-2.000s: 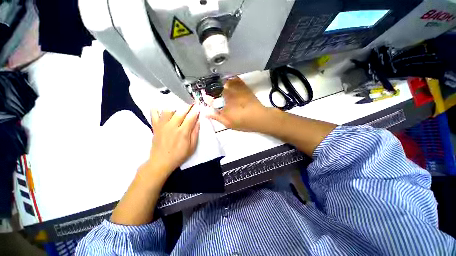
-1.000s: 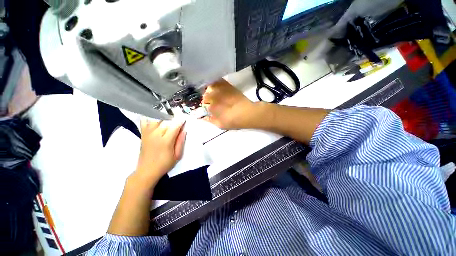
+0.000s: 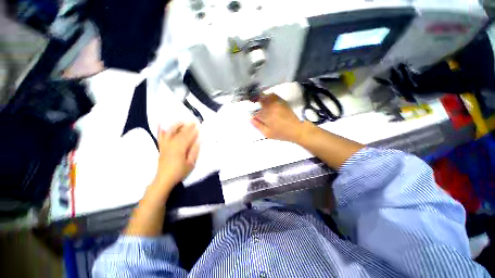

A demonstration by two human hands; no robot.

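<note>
White cloth [image 3: 209, 144] lies on the table under and between my hands, blurred and hard to tell from the table. A dark garment panel [image 3: 198, 191] shows below it at the front edge. My left hand [image 3: 179, 149] lies flat on the white cloth, left of the needle area, fingers close together. My right hand [image 3: 277, 117] is beside the presser foot [image 3: 249, 93], fingertips at the cloth; its grip cannot be made out. The sewing machine [image 3: 282, 49] stands above.
Black-handled scissors [image 3: 321, 103] lie right of my right hand. Yellow-handled snips [image 3: 415, 112] lie farther right. A ruler strip [image 3: 282, 176] runs along the front edge. A shiny black bundle [image 3: 49, 117] is at the left, and dark cloth [image 3: 130, 38] at the back left.
The view has shifted and blurred. My left hand has moved left, away from the needle, with the white cloth shifted left from the presser foot. My right hand stays by the machine head.
</note>
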